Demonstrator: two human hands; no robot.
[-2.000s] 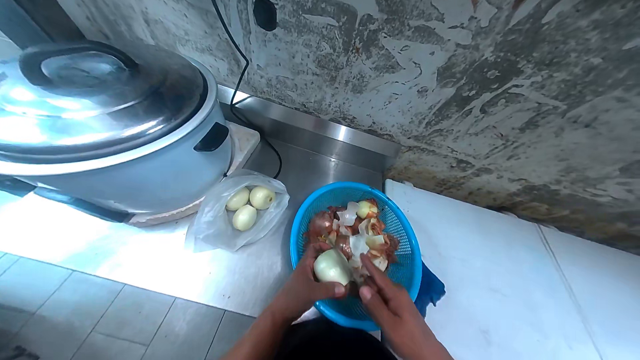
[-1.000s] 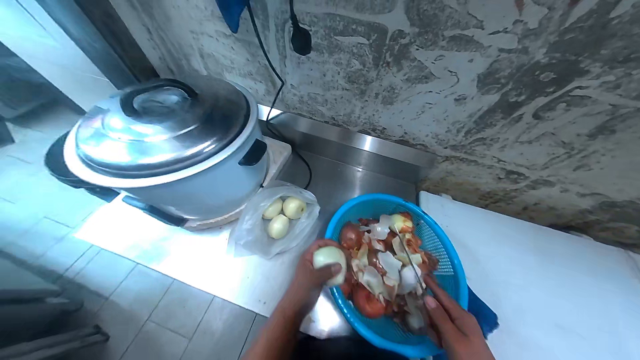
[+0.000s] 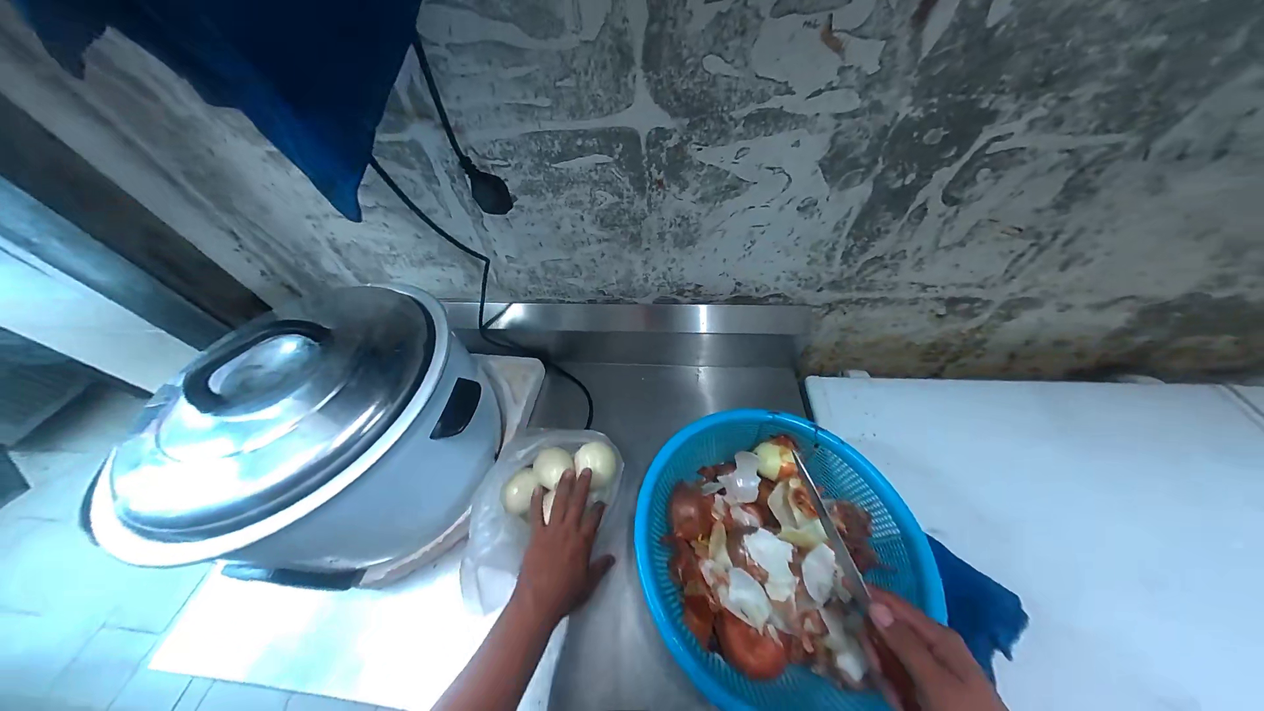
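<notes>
My left hand (image 3: pixel 565 543) reaches over a clear plastic bag (image 3: pixel 484 563) with several peeled onions (image 3: pixel 553 466) in it; its fingers rest on one onion low in the group, partly hidden, and whether they grip it I cannot tell. My right hand (image 3: pixel 933 647) holds a knife (image 3: pixel 828 523) over the right side of a blue plastic colander (image 3: pixel 660 617), the blade slanting up and left. Inside the colander lie unpeeled onions (image 3: pixel 752 644), loose skins (image 3: pixel 770 561) and a partly peeled onion (image 3: pixel 773 459) near the far rim.
A large rice cooker (image 3: pixel 286 425) with a metal lid stands at left. A black cord and plug (image 3: pixel 489 191) hang on the stained wall (image 3: pixel 731 197). A white surface (image 3: pixel 1106 513) lies at right, a blue cloth (image 3: pixel 973 602) beside the colander, another blue cloth (image 3: pixel 296 89) upper left.
My left hand has moved left from the colander to the bag, where the peeled onion it held earlier now seems to lie. My right hand keeps the knife over the colander. The view has shifted.
</notes>
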